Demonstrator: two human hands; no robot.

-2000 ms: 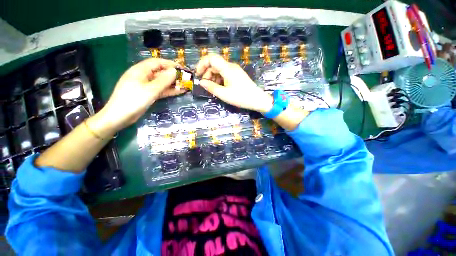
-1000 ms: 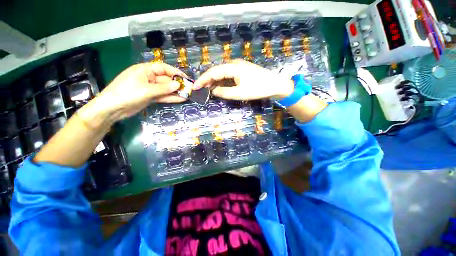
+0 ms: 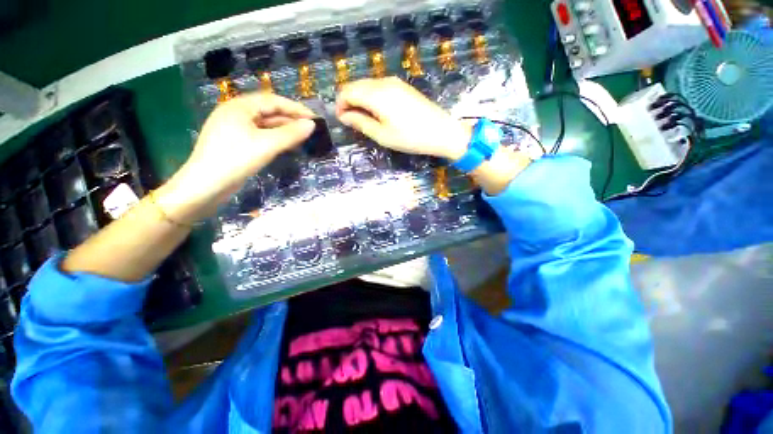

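My left hand (image 3: 254,136) holds a small black square display module (image 3: 319,137) between thumb and fingers, over the middle of the clear blister tray (image 3: 356,273). My right hand (image 3: 394,114) is just to the right of the module, its fingers curled together; whether it holds a thin part or wire cannot be told. The tray's top row holds black squares with orange flex cables (image 3: 342,69). Strong glare covers the tray's lower middle. No orange part shows on the held module.
A black component tray (image 3: 63,182) lies at left, with a white piece (image 3: 120,200) in it. At right are the power supply (image 3: 585,38), a power strip (image 3: 648,127), a teal fan (image 3: 729,72) and dark wires (image 3: 564,106). A pale rail (image 3: 110,76) runs behind.
The orange and silvery part seen at my left fingertips no longer shows. The black square now sits against my left fingertips, and my right fingers have come slightly away. The view has shifted.
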